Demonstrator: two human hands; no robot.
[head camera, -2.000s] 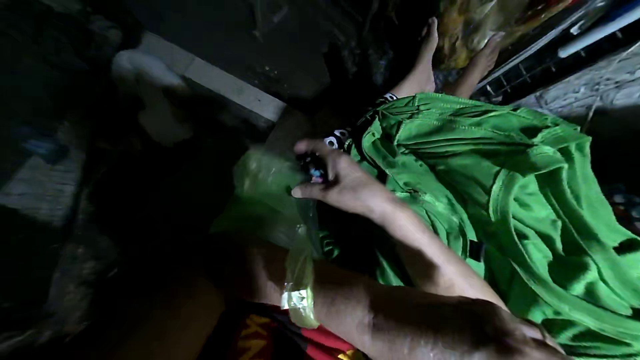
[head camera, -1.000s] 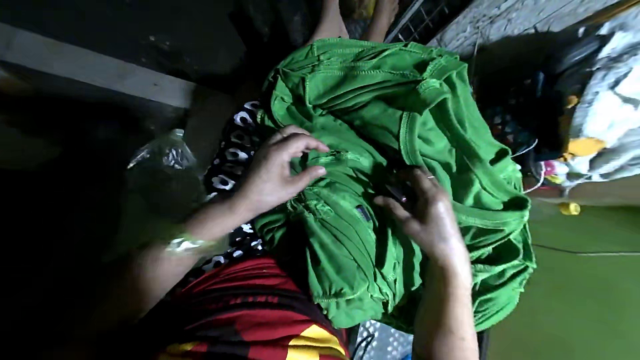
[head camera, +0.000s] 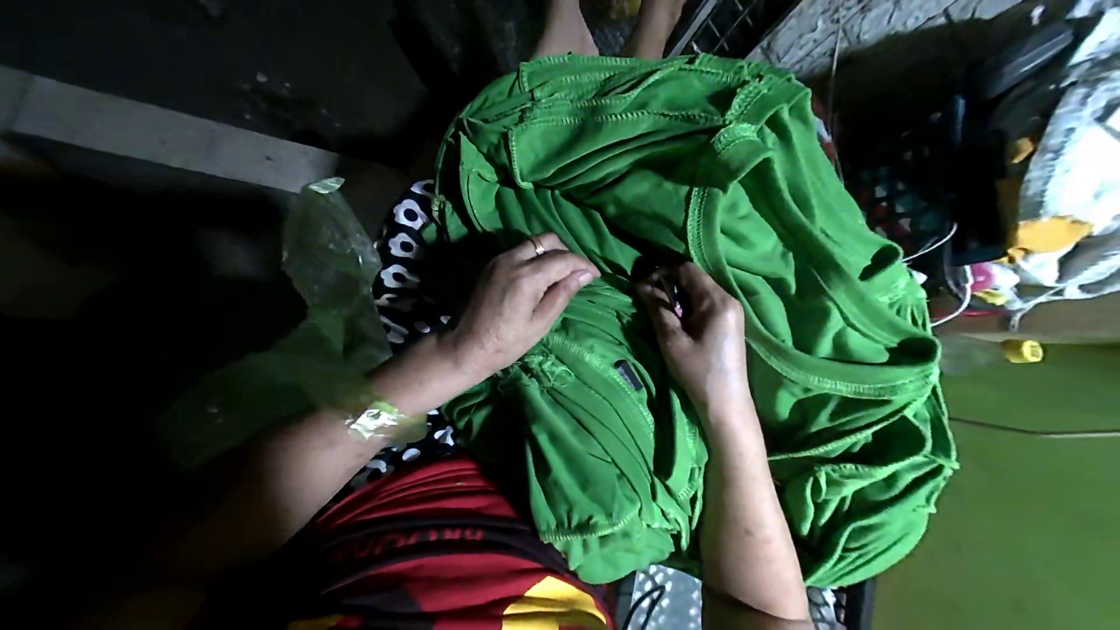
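Observation:
Green stitched garments (head camera: 595, 437) lie heaped over my lap. My left hand (head camera: 529, 302), with a ring on one finger, rests on the cloth near the middle, its thumb and fingers close together at a fold; whether they pinch the cloth is unclear. To its right, my right hand (head camera: 696, 315) is curled around a small dark tool (head camera: 672, 293), whose kind I cannot make out, at the same stretch of cloth. A translucent green plastic bag (head camera: 328, 254) hangs at my left forearm, tied about the wrist. A small dark label (head camera: 628, 375) shows on the cloth between my forearms.
Black fabric with white flowers (head camera: 402, 245) shows beneath the heap's left side. Another person's bare legs (head camera: 569, 31) are at the top. A pale floor edge (head camera: 175, 140) runs at upper left. Bags and a yellow cap (head camera: 1022, 351) are at right, beside a green surface (head camera: 1032, 490).
The view has shifted a lot since two seconds ago. Since one second ago, my left hand has moved right, closer to my right hand, and its fingers have come together.

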